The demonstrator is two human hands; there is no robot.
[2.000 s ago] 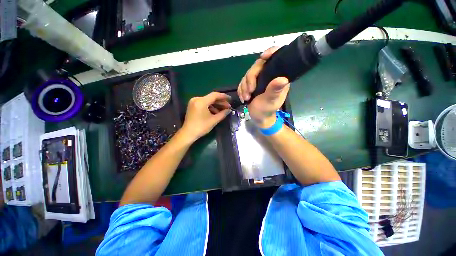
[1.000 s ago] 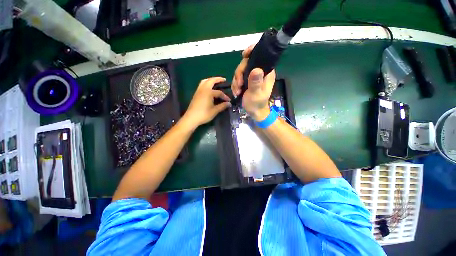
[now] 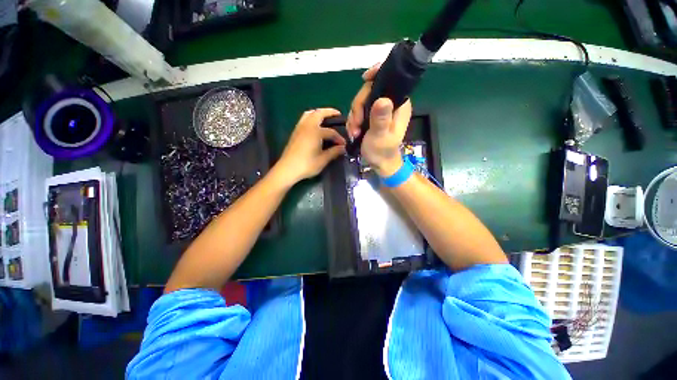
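Note:
An open tablet unit (image 3: 382, 219) lies in a black carrier tray (image 3: 341, 230) in front of me, its silver plate toward me. My right hand (image 3: 382, 130) is closed around the thick black electric screwdriver (image 3: 396, 80), which leans with its tip down at the unit's far left corner. A blue band is on my right wrist. My left hand (image 3: 306, 148) is at that same corner, thumb and fingertips close together beside the driver tip. Whether a small part is between them is too small to tell. My right hand hides part of the circuit board end.
Left of the unit, a black parts tray (image 3: 259, 159) holds a round dish of screws (image 3: 224, 117) and a heap of small dark parts (image 3: 194, 189). Farther left are a white tray stack (image 3: 115, 245) and a purple-rimmed round object (image 3: 73, 124). A black boxy device (image 3: 583, 193) stands right. A white rail (image 3: 312, 65) runs behind.
The driver has become more upright and moved left to the unit's corner since the earliest frame. My left fingers have stayed near that corner. A unit beyond the rail has shifted right.

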